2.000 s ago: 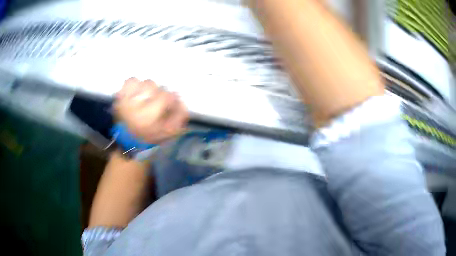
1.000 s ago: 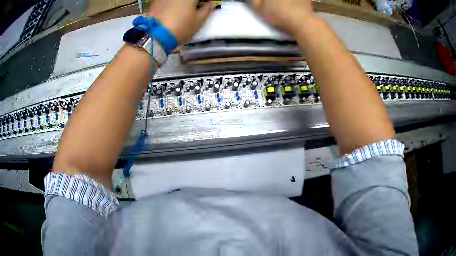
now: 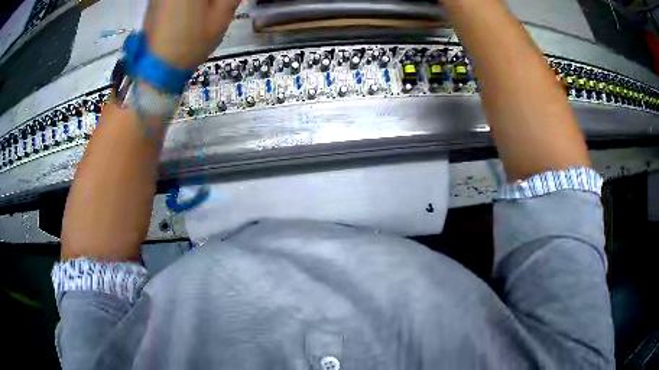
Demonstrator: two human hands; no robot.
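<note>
My left hand (image 3: 189,29) is at the top edge, cut off there, with the blue strap on its wrist. Its fingertips and whatever it may hold are out of the picture. My right hand is beyond the top edge; only its forearm shows. Between them, a tray stack (image 3: 350,23) with a brown lower edge is cut off by the top edge. Below it a strip of circuit board panels (image 3: 311,81) runs left to right. Boards right of the middle carry yellow-topped transformers (image 3: 436,73); those to the left show none.
A worn metal rail (image 3: 318,124) runs between the boards and me. A white sheet (image 3: 318,199) lies at the near edge, with a coiled blue cord (image 3: 186,198) by its left corner. White sheets (image 3: 108,43) lie beyond the boards at the left.
The view has tilted down, so the boards and tray stack sit higher in the picture. My left hand has moved left, away from the stack; my right hand has left the picture.
</note>
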